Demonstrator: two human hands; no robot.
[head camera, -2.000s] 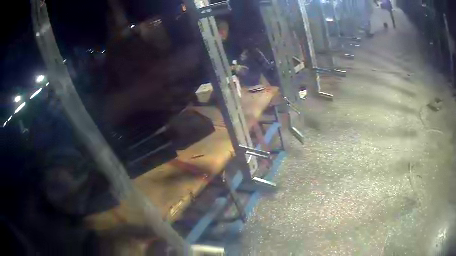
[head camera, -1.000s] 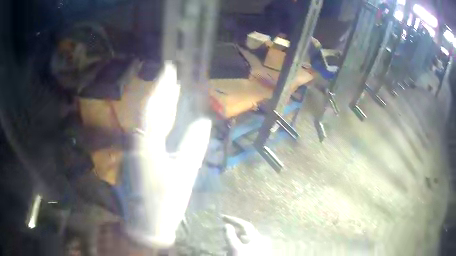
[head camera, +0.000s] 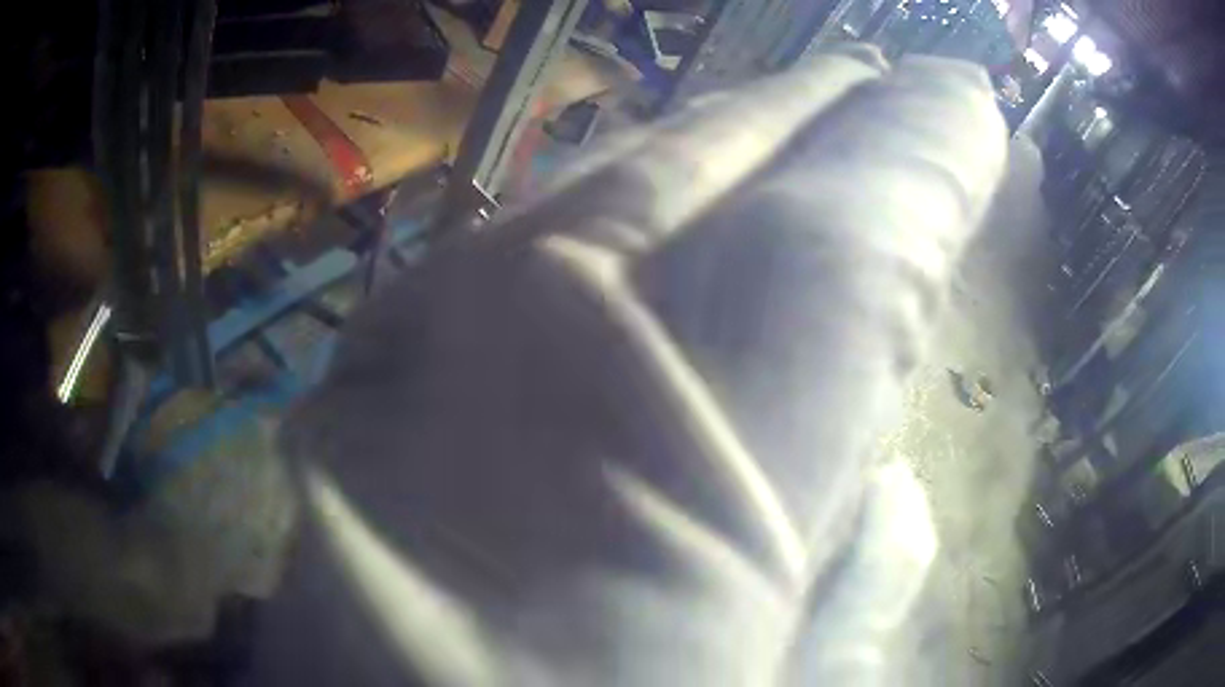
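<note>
A large pale glove (head camera: 806, 269), which looks like my left hand, fills the middle of the view very close to the lens. Its fingers point to the upper right; what they hold, if anything, cannot be seen. A bright white shape (head camera: 893, 537) at its lower right may be my right hand or part of the same glove; I cannot tell. A grey slotted metal upright (head camera: 148, 175) hangs at the left, apart from the glove. Another upright (head camera: 524, 101) stands beyond, its lower end partly behind the glove.
A tan-topped bench (head camera: 262, 134) with red strips and dark flat parts (head camera: 323, 47) is at the upper left, over a blue frame (head camera: 289, 295). Further metal uprights stand at the top. The speckled floor (head camera: 987, 322) and blurred dark metalwork (head camera: 1128, 269) are at the right.
The big glove has come up and right, close to the lens, and now hides the middle. The view has tilted down, so the bench sits higher and further left.
</note>
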